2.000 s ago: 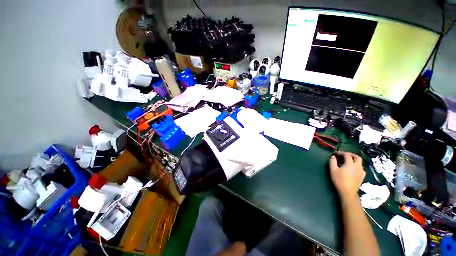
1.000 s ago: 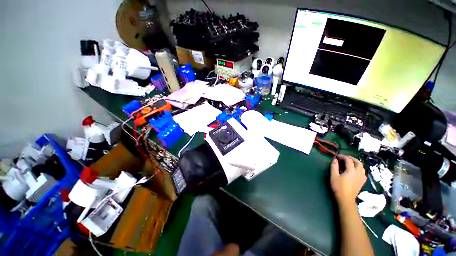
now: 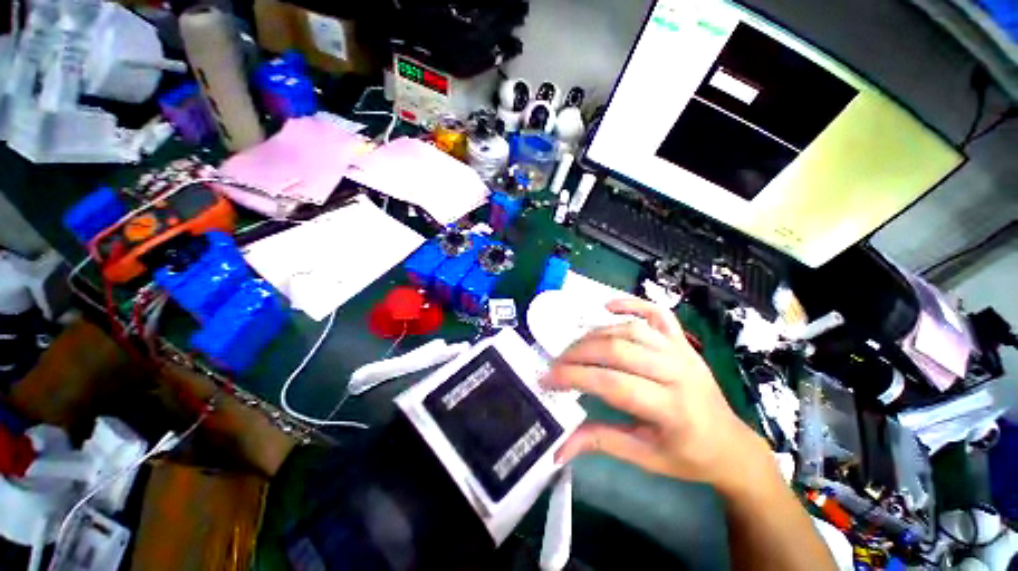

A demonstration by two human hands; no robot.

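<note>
The white security camera (image 3: pixel 419 404) is tilted up at the bench's front edge, its black square label panel (image 3: pixel 495 424) facing me and its dark part low and blurred. My right hand (image 3: pixel 659 402) is at its right side, with fingers and thumb around the white corner. White flat arms, perhaps antennas, stick out at the upper left (image 3: pixel 402 366) and below (image 3: pixel 556 522). My left hand is not in view. The black mouse is not visible.
Blue blocks (image 3: pixel 452 265), a red round part (image 3: pixel 406 313) and paper sheets (image 3: pixel 335 257) lie behind the camera. An orange device (image 3: pixel 162 231) and wires are left. Monitor (image 3: pixel 770 123) and keyboard (image 3: pixel 670 240) stand behind; a clear parts box (image 3: pixel 865 435) is right.
My right hand has left the mouse and moved left to the camera. The camera is turned, its label panel now larger and facing me. The view has moved closer and tilted.
</note>
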